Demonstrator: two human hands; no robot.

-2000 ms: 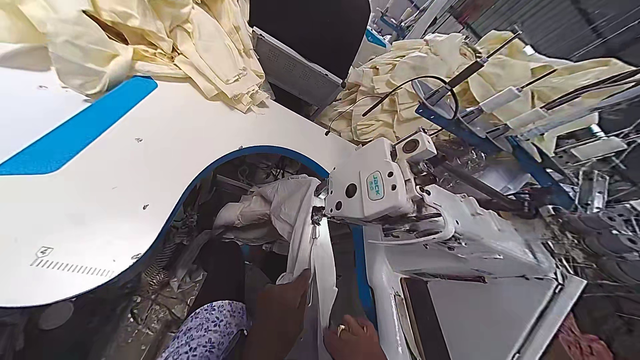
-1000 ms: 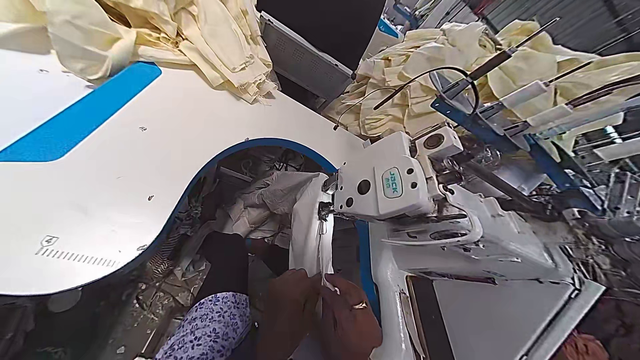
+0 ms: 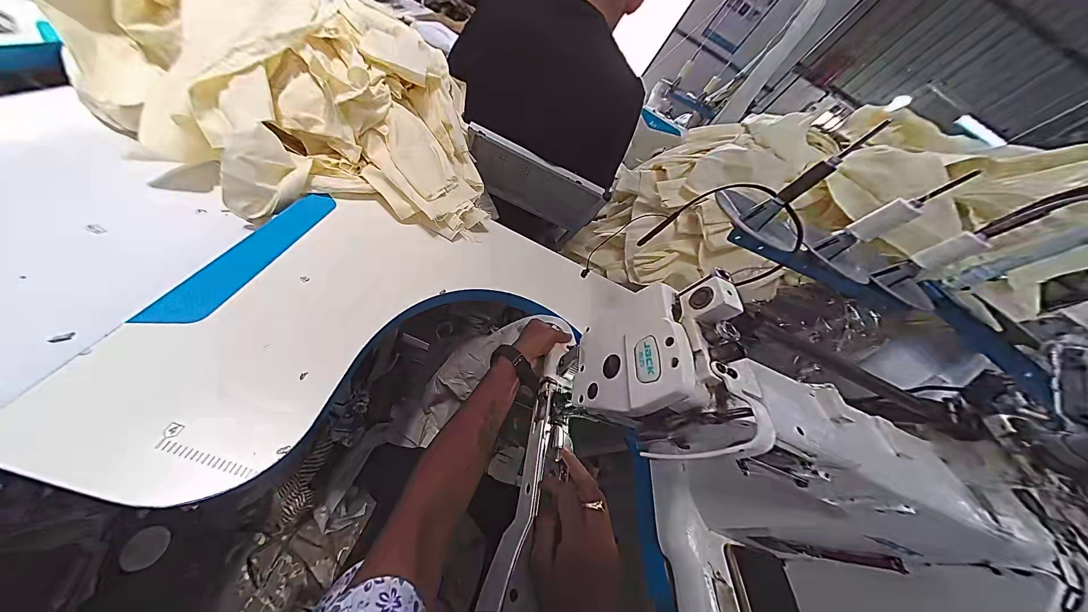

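Observation:
A white Jack industrial sewing machine (image 3: 637, 357) stands at the centre right, its needle area low on its left side. My left hand (image 3: 540, 340) reaches past the needle area to the far end of the machine's narrow arm (image 3: 523, 518), its fingers at pale fabric (image 3: 459, 365) that hangs there in the table cutout. Whether the fingers grip the fabric is unclear. On the near side, just below the needle area, my right hand (image 3: 582, 510), with a ring on one finger, has its fingertips raised by the metal parts; its grip is hidden.
Cream fabric (image 3: 340, 110) lies heaped on the white table (image 3: 365, 340) with a curved blue edge. More cream fabric (image 3: 680, 195) is piled behind the machine. A person in a dark top (image 3: 544, 93) sits beyond the table. Thread stand rods (image 3: 850, 229) jut out at the right.
My left hand has moved from the near side of the needle to its far side. The white fabric strip that lay along the machine's arm no longer shows there. The view has shifted.

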